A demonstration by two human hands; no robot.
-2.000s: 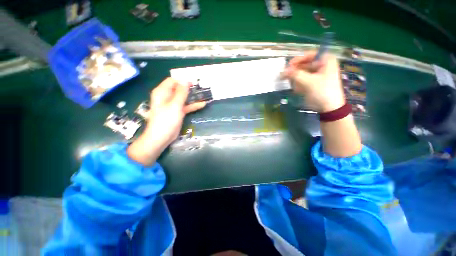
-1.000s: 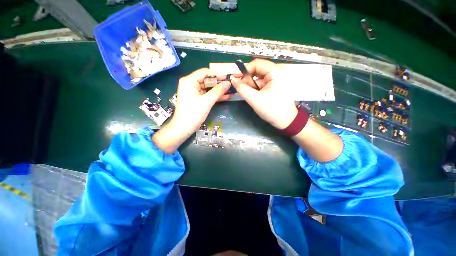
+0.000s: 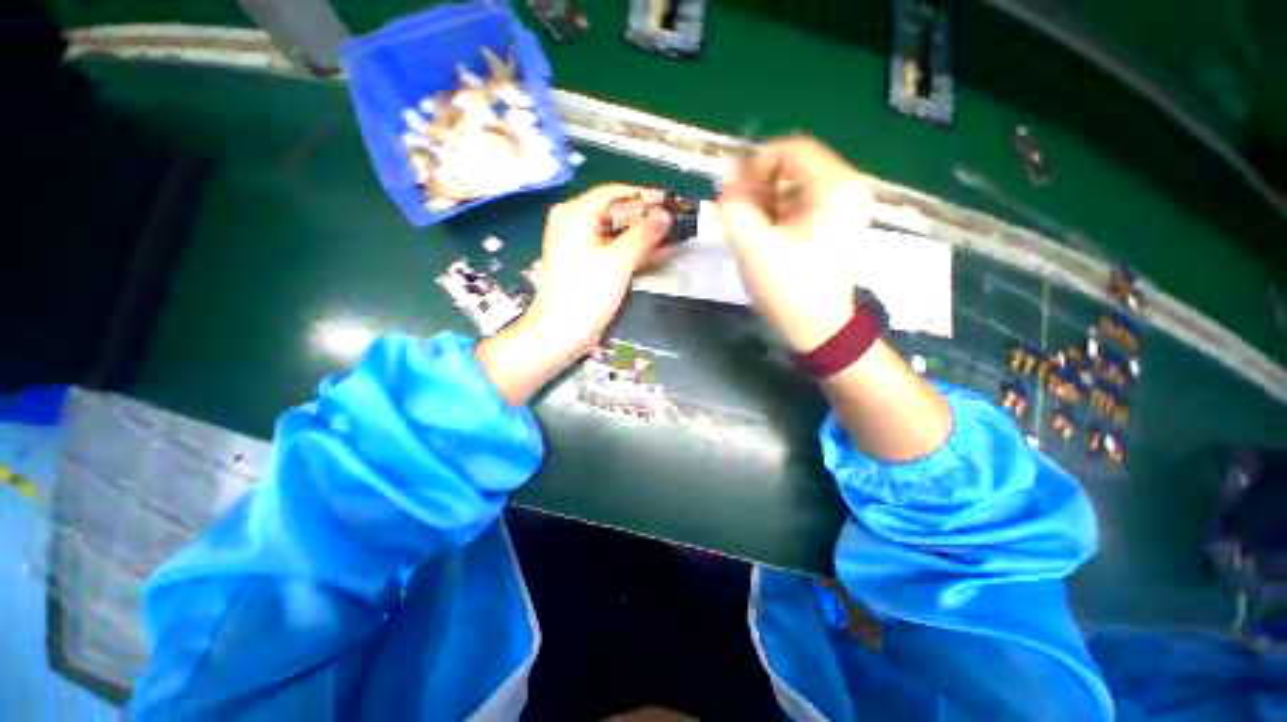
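My left hand [image 3: 586,275] holds a small dark circuit board assembly [image 3: 680,216] between thumb and fingers, over the left end of a long white sheet [image 3: 915,277]. My right hand [image 3: 798,233] is raised just to the right of the board, apart from it. It is blurred, with the fingers bent together. A faint thin shape shows at its fingertips, but I cannot tell whether it is the tweezers or whether the hand grips anything. The right hand and wrist hide the middle of the white sheet.
A blue bin [image 3: 388,134] with white and tan scraps stands upper left. Patterned boards [image 3: 480,294] lie left of my left wrist. Small black-gold parts [image 3: 1076,370] lie in rows at right. Beyond the pale rail [image 3: 635,138], units [image 3: 920,64] sit on the green surface.
My right hand has moved away from the board, up and to the right. My left hand still holds the board. The view has shifted and tilted, so the bin appears further right.
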